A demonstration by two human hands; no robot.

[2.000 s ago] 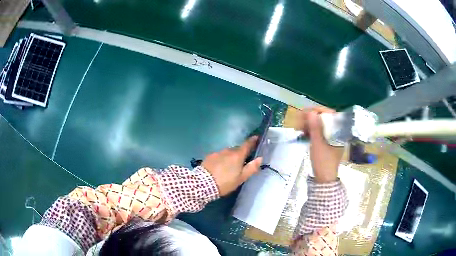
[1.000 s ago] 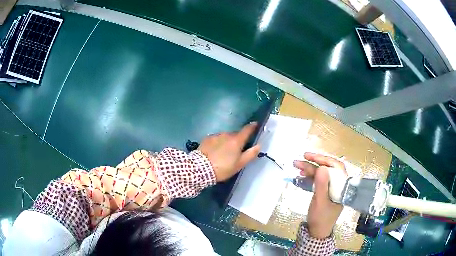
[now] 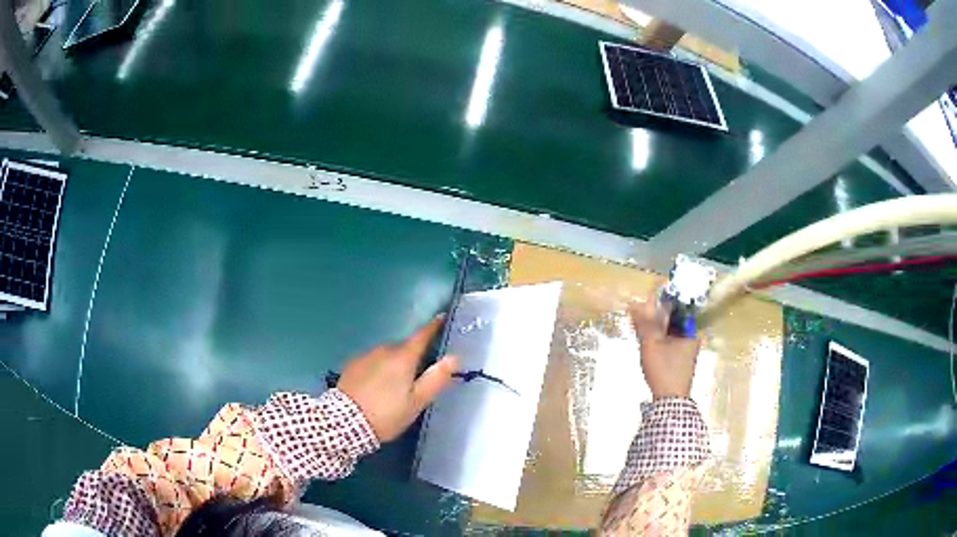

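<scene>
A white-backed solar panel (image 3: 493,420) lies partly on the cardboard mat (image 3: 745,420), with a thin black lead wire (image 3: 485,376) across its back. A dark back piece (image 3: 459,292) shows as a narrow strip along its left edge. My left hand (image 3: 394,383) rests there, thumb on the panel edge and fingers on the back piece. My right hand (image 3: 666,341) is round the dispensing gun (image 3: 690,283) above the mat, right of the panel; the gun's tip is hidden.
Solar panels lie stacked at the far left (image 3: 29,236), singly right of the mat (image 3: 842,407) and beyond the metal rail (image 3: 420,206). A cream hose (image 3: 839,233) and red line run to the right. A metal upright (image 3: 798,152) stands at upper right.
The gun and my right hand have moved away from the panel, up over the mat. My left hand still holds the panel edge. The view has shifted.
</scene>
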